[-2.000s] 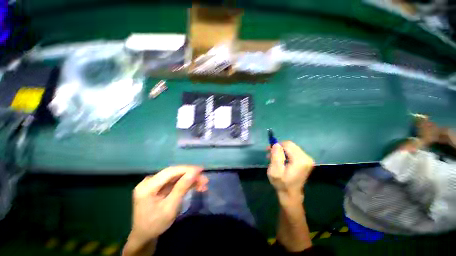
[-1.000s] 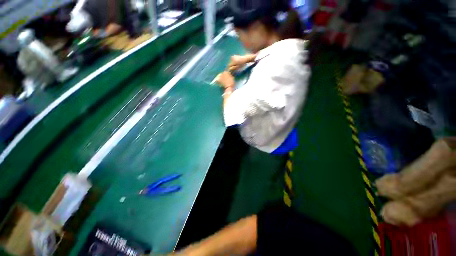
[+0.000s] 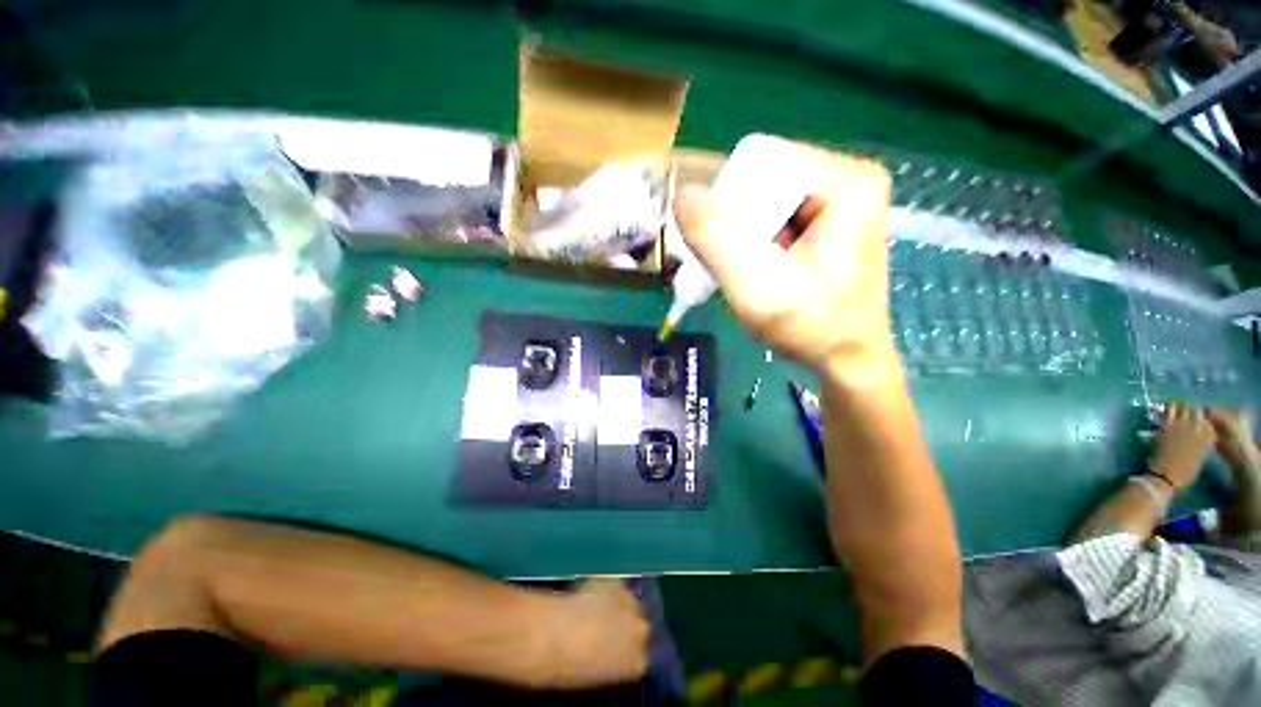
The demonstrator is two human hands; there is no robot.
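My right hand (image 3: 816, 249) grips a white dropper bottle (image 3: 692, 285), tilted with its yellow tip down over the upper pocket of the right plate. The black fixture (image 3: 595, 483) is two flat plates side by side with white labels and print. Dark glossy housings (image 3: 531, 450) sit in its oval pockets. My left hand (image 3: 603, 633) rests below the bench edge near my lap; its fingers are blurred and hidden, so what it holds cannot be told. Blue-handled cutters (image 3: 808, 423) lie right of the fixture, partly behind my right forearm.
Cardboard boxes (image 3: 603, 100) stand behind the fixture, the middle lid raised. A crumpled plastic bag (image 3: 180, 290) lies left. Two shiny shells (image 3: 380, 301) lie left of the fixture. Blister trays (image 3: 996, 311) are at right. A person's hands (image 3: 1184, 439) are at far right.
The view has swung back from the right side to the fixture. The blue cutters, in my right hand two seconds ago, lie on the bench. My right hand now holds the bottle.
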